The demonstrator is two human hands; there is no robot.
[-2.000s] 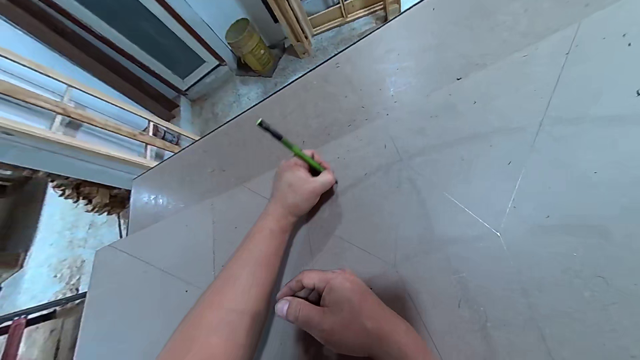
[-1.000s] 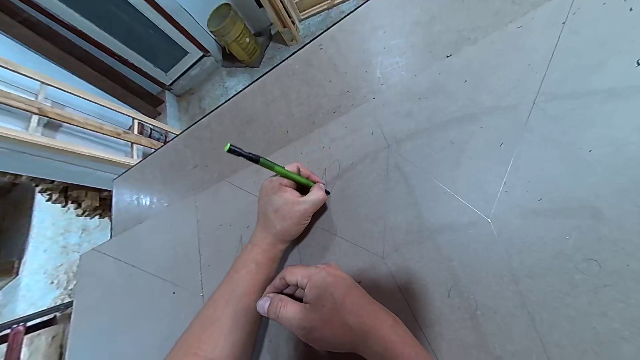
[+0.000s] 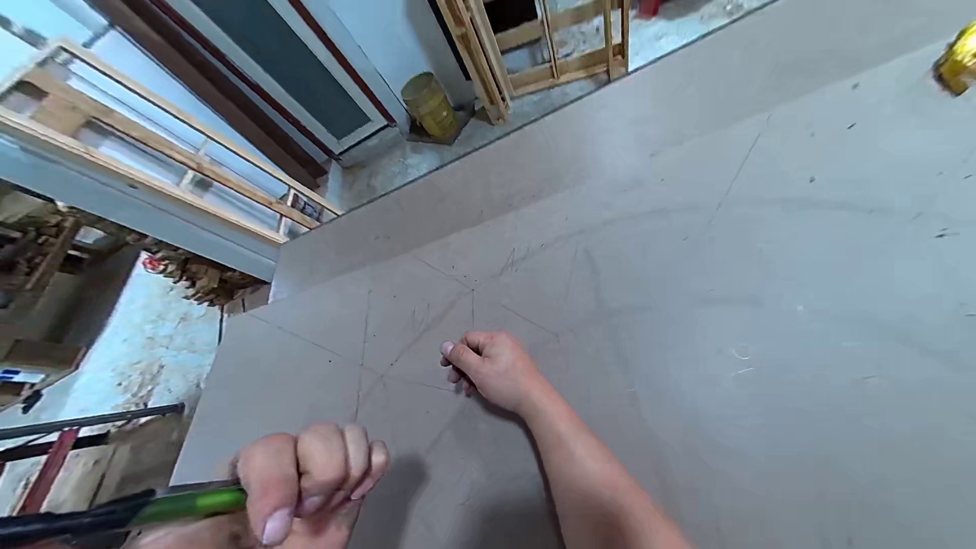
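At the lower left, my left hand [image 3: 313, 473] is closed around a green and black pen or pencil [image 3: 187, 505], which points out to the left, close to the camera. My right hand [image 3: 488, 366] rests on or just above a large grey flat panel [image 3: 686, 396], its fingers loosely curled and its thumb against them, with nothing visible in it. Thin dark lines [image 3: 473, 305] and small marks cross the panel just beyond my right hand. The inner side of the right fingers is partly hidden.
A shiny yellow object [image 3: 959, 65] lies at the panel's upper right. Past the far edge stand a dirty yellow bucket [image 3: 431, 107], wooden frames [image 3: 560, 72] and a door [image 3: 297, 69]. To the left are another wooden frame [image 3: 175, 164], a wood pile [image 3: 198, 274] and a metal rail [image 3: 91, 419].
My left hand has drawn back from the panel's lines toward the lower left and the camera, still holding the pen or pencil. My right hand now lies nearer the lines. The view has shifted.
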